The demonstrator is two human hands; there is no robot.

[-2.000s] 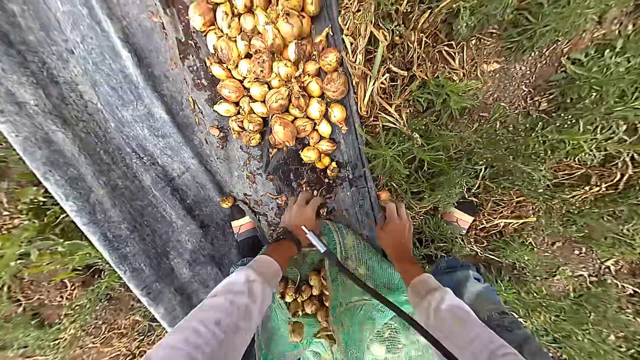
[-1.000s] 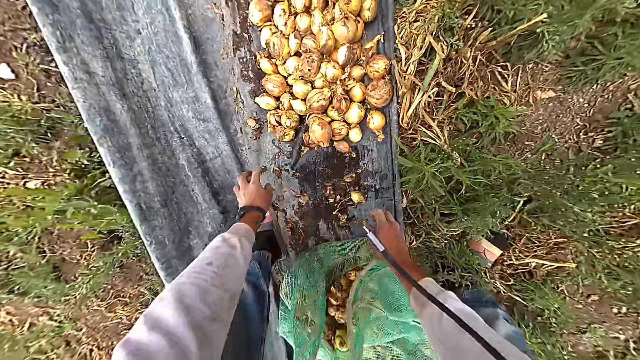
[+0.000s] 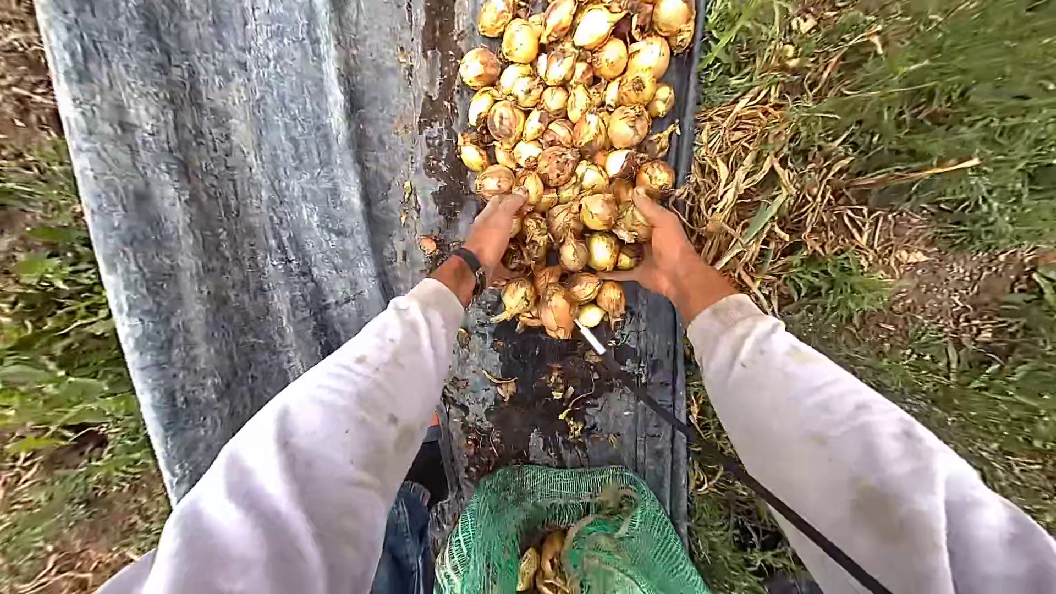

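A pile of yellow onions [image 3: 577, 124] lies on a dark plastic sheet [image 3: 247, 165]. My left hand [image 3: 495, 235] cups the pile's left side, with a dark band at the wrist. From the right, my right hand [image 3: 664, 252] presses against the onions, thumb up and fingers reaching under. Several onions sit between the two palms, and the fingertips are partly hidden among them. Below, at the bottom edge, a green mesh bag [image 3: 495, 511] stands with its mouth wide and onions inside.
A thin black cord with a white tip [image 3: 591, 340] hangs across the view over the right forearm. Dry onion leaves [image 3: 767, 173] and grass border the sheet on the right; weeds grow on the left. Loose skins and soil lie between pile and bag.
Both hands have moved forward from near the bag to the onion pile and now hold its near end from both sides. Some onions now lie closer to the bag.
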